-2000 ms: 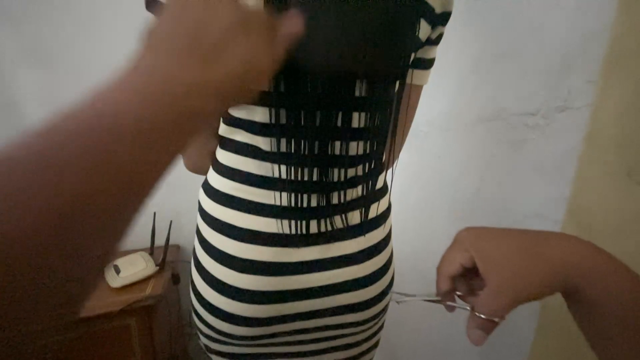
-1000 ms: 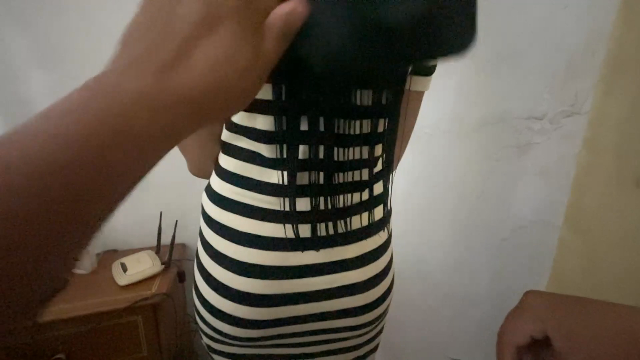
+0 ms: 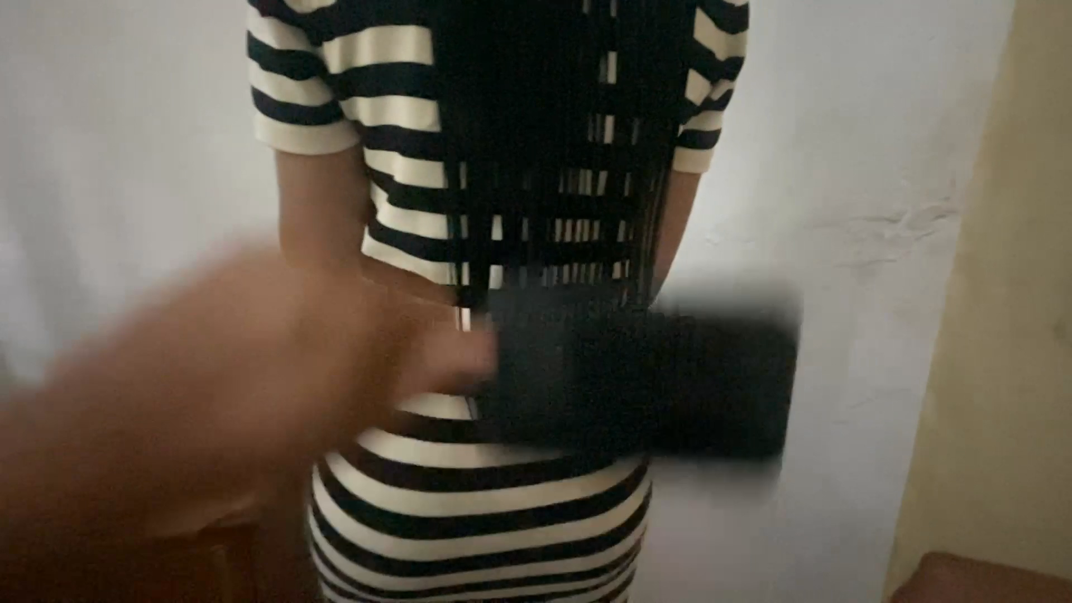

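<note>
A person in a black-and-cream striped dress [image 3: 494, 494] stands with their back to me, long straight dark hair [image 3: 536, 126] hanging down the back in separate strands. My left hand [image 3: 335, 360], blurred, grips a wide black comb [image 3: 636, 377] near the lower ends of the hair; the blur hides its teeth. Only a small part of my right hand [image 3: 988, 579] shows at the bottom right corner, and its fingers are out of frame. The scissors are not in view.
Behind the person is a pale wall [image 3: 812, 209] with cracked plaster, and a yellowish strip [image 3: 997, 335] runs down its right side. Part of a wooden cabinet [image 3: 197, 561] shows at the lower left, below my left arm.
My left hand has brought the black comb down from the upper hair to the lower ends. The scissors seen in my right hand two seconds ago are out of sight. The view now takes in more of the back.
</note>
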